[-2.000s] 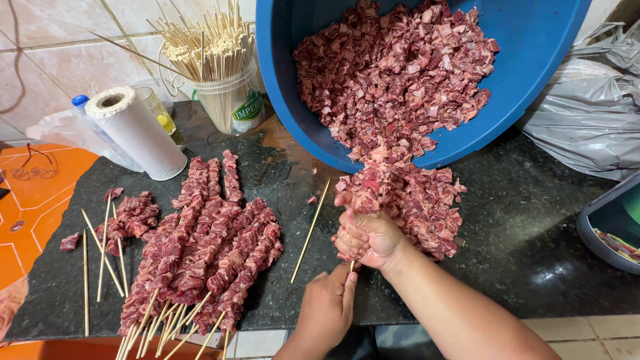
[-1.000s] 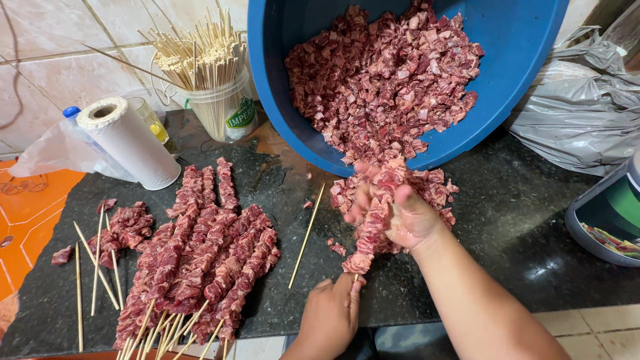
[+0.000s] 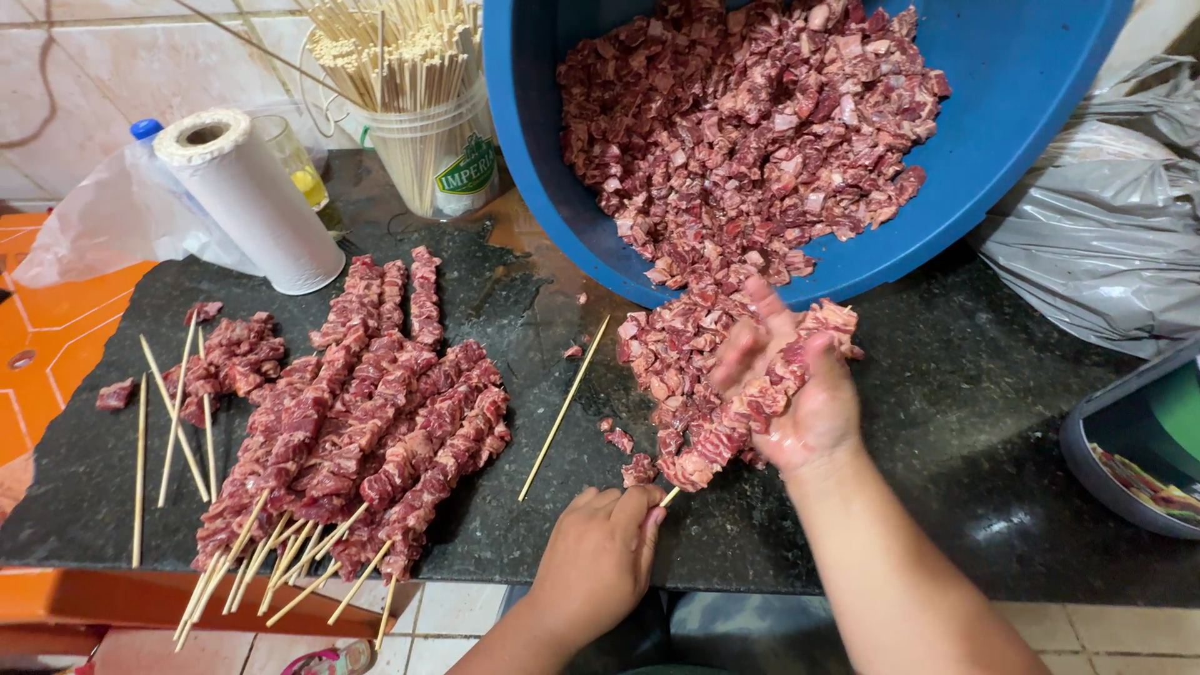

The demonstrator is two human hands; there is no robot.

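Observation:
My left hand [image 3: 605,548] grips the bare lower end of a wooden skewer at the counter's front edge. Chunks of raw meat cover that skewer [image 3: 741,417], which slants up to the right. Behind and against it is my right hand [image 3: 806,394], palm up with its fingers spread. Loose meat chunks [image 3: 670,347] lie on the dark stone counter just left of my right hand, below the rim of a tilted blue plastic tub [image 3: 994,187] that holds more cut meat [image 3: 750,131]. One bare skewer [image 3: 564,408] lies left of the hands, beside a pile of loaded meat skewers [image 3: 366,422].
A plastic bucket of wooden skewers [image 3: 427,150], a roll of white plastic bags [image 3: 253,202] and a glass [image 3: 295,159] stand at the back left. Loose skewers [image 3: 141,469] and a small meat heap [image 3: 239,356] lie left. Grey plastic bags [image 3: 1106,216] and a dark container [image 3: 1139,441] are at right.
My right hand has gone from closed around the meat to spread beside it. The loaded skewer, upright between my hands one second ago, now slants to the right.

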